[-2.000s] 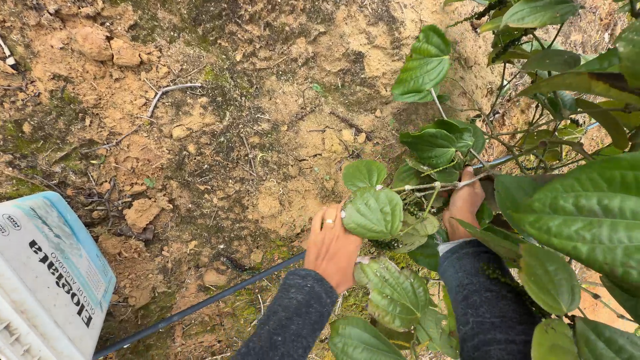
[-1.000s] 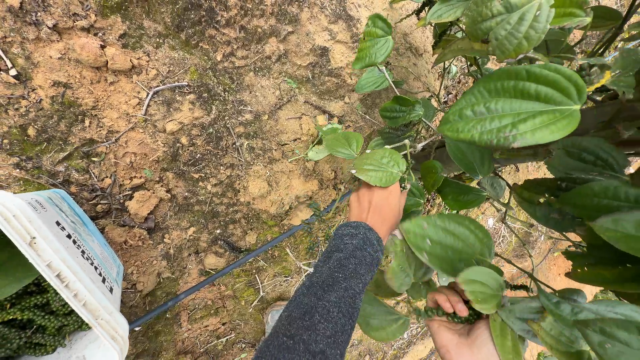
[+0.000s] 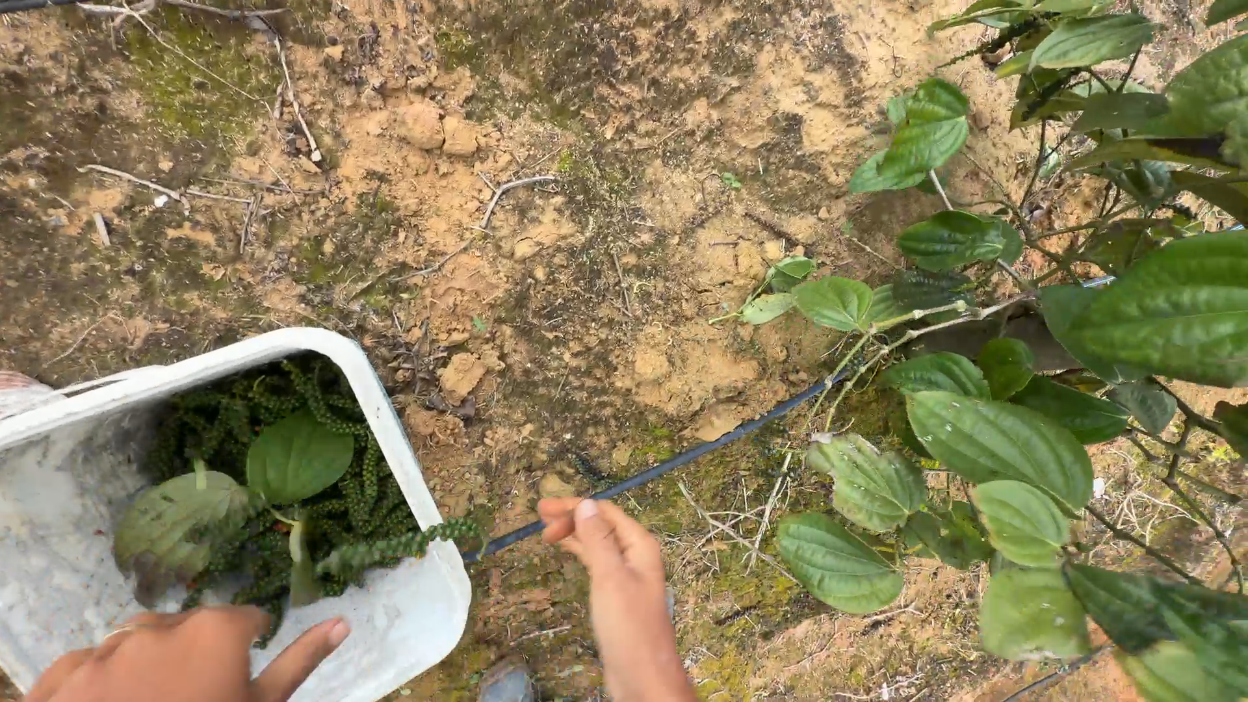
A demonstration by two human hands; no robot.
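Observation:
A white plastic bucket point(image 3: 400, 458), lower left, holds green pepper spikes point(image 3: 370, 487) and a few loose leaves point(image 3: 299, 456). My left hand point(image 3: 180, 658), with a ring on one finger, is over the bucket's near part, thumb spread from the fingers; no item shows in it. One green spike point(image 3: 395, 548) stretches across the bucket's right rim. To the right of that rim is my right hand point(image 3: 609, 561), its thumb and curled fingertips drawn together with nothing visible between them. The leafy pepper vine point(image 3: 999, 444) stands at the right, apart from both hands.
A dark hose point(image 3: 673, 463) runs diagonally over the soil from the bucket to the vine. Dry twigs point(image 3: 507, 195) and clods point(image 3: 460, 375) lie on the mossy, uneven ground. The tip of a shoe point(image 3: 505, 682) shows at the bottom edge.
Both hands have moved left, away from the vine to the bucket. A second ago my right hand held a green spike among the leaves; now it shows none. The view has shifted left.

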